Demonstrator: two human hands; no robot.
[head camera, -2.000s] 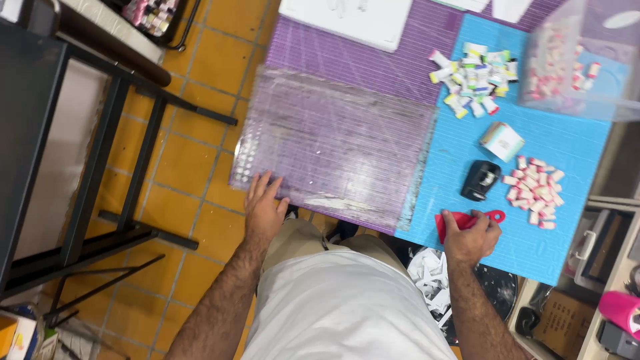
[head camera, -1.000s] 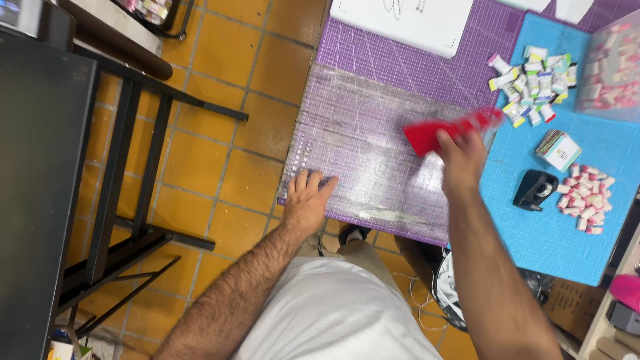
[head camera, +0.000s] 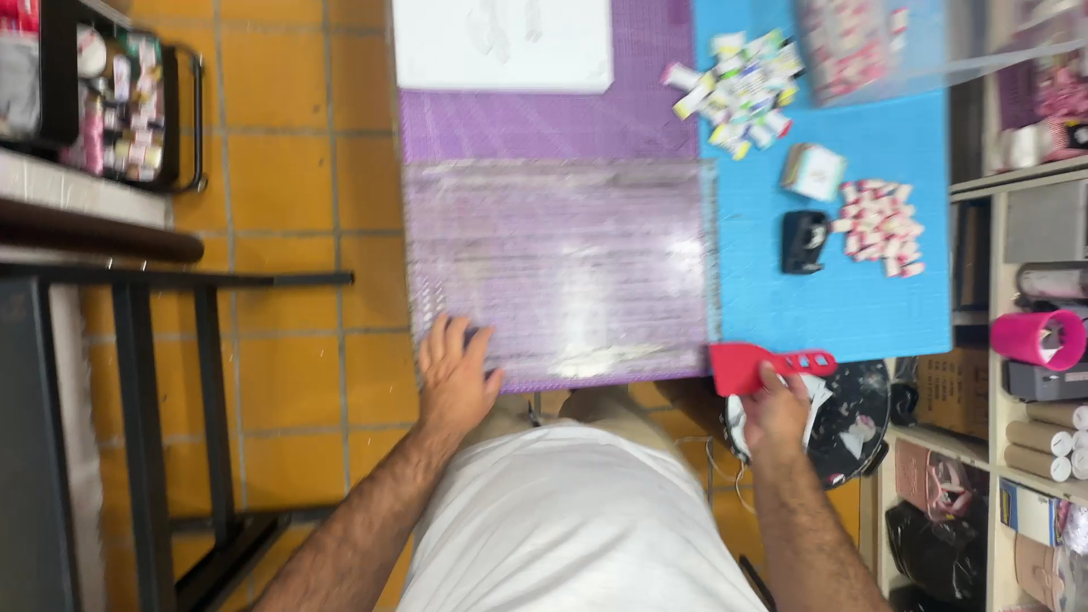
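My right hand (head camera: 778, 408) holds a red plastic scraper (head camera: 741, 365) by its slotted handle, just off the front edge of the table near the corner where the purple cutting mat (head camera: 544, 127) meets the blue mat (head camera: 884, 327). My left hand (head camera: 459, 370) rests with fingers spread on the front left corner of a scratched clear plastic sheet (head camera: 552, 255), which lies on the purple mat. On the blue mat are a black tape dispenser (head camera: 803, 242), a small stack of cards (head camera: 813, 172), a heap of pink and white pieces (head camera: 880, 225) and a heap of multicoloured wrapped pieces (head camera: 744, 93).
A white board (head camera: 501, 42) lies at the back. A clear plastic container (head camera: 858, 51) with pink pieces stands at back right. Below the right hand is a round black bin (head camera: 850, 425) holding white scraps. Shelves (head camera: 973, 446) stand at right, a black metal frame (head camera: 140, 408) at left.
My right hand lifted the red scraper from the blue mat, was over the clear sheet a second ago, and is now past the front edge. My left hand has stayed at the sheet's corner.
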